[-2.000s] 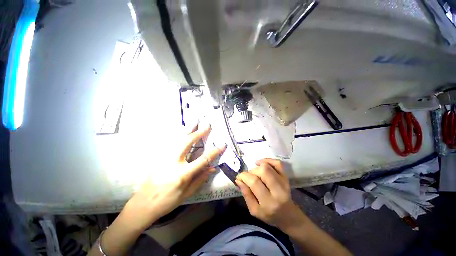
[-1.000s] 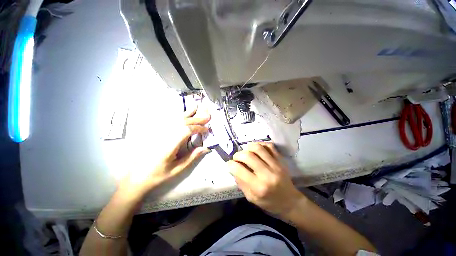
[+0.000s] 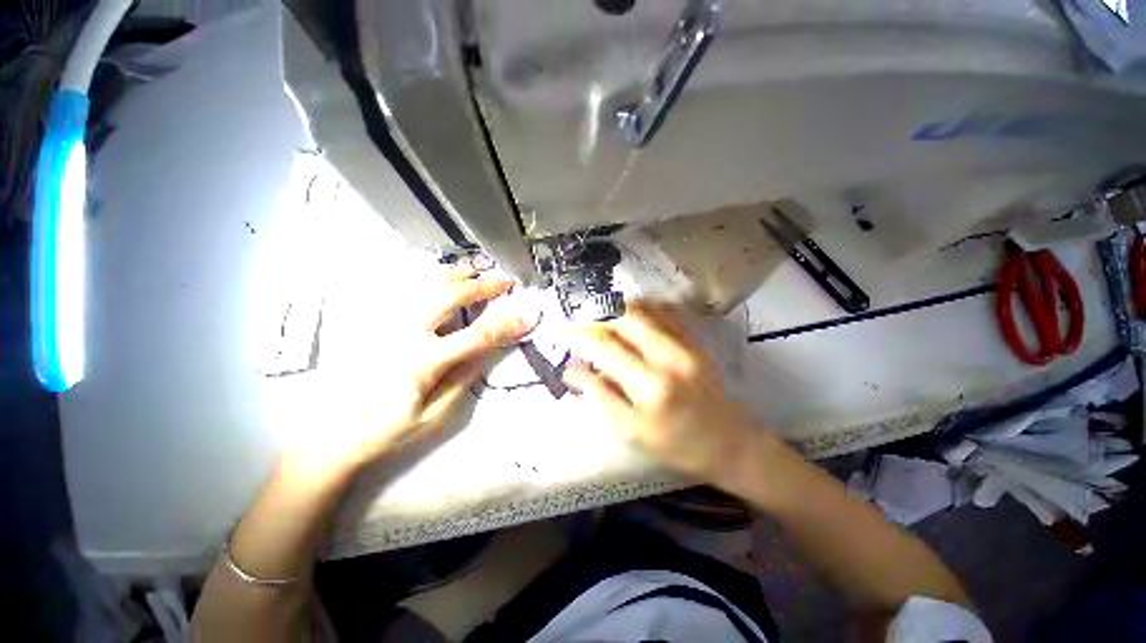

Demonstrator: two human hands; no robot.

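The cream-white sewing machine stands across the top. Its presser foot and needle area is in glare. A small dark fabric piece lies between my hands, just in front of the foot, with a thin dark curved edge to its left. My left hand is left of the foot, fingertips pressed down beside it on glare-whitened material. My right hand is just right of and in front of the foot, its fingertips at the fabric's right side. Glare and my fingers hide what each hand grips.
Black thread snips lie right of the tan card. Red-handled scissors lie further right. White scraps hang past the table's right edge. A lit lamp stands at left. A pale strip lies on the left tabletop.
Both hands have moved up closer to the presser foot. The dark fabric piece has moved slightly left and up with them. The view has shifted slightly.
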